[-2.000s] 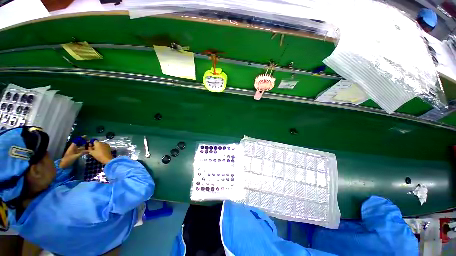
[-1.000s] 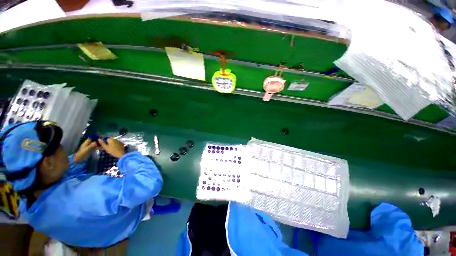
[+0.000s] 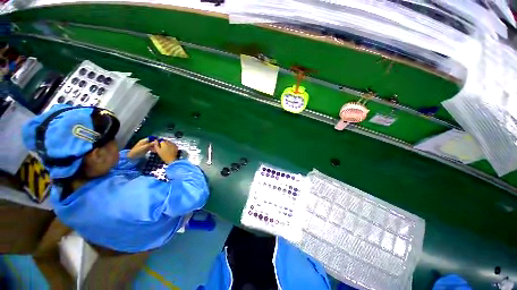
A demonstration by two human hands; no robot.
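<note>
A white parts tray (image 3: 274, 199) with rows of small dark discs lies on the bench in front of me, turned a little. A large translucent ribbed blister tray (image 3: 363, 226) without discs lies against its right side, overlapping its edge. Three loose dark discs (image 3: 234, 167) lie to the upper left of the parts tray. A thin whitish stick (image 3: 210, 154) lies left of them. Neither of my hands is in the picture; only parts of my blue smock show at the bottom edge.
A person in a blue cap and smock (image 3: 133, 198) sits at left, hands over a disc-filled tray. Behind them is a tray stack (image 3: 90, 85). Single discs lie on the bench (image 3: 283, 141). A green tag (image 3: 295, 99) and a pink tag (image 3: 352, 112) hang from the ledge. Trays (image 3: 487, 113) overhang at upper right.
The view has swung left and tilted, so the bench contents sit further right and more of the floor and neighbour shows. The blue sleeve at lower right has mostly left the picture.
</note>
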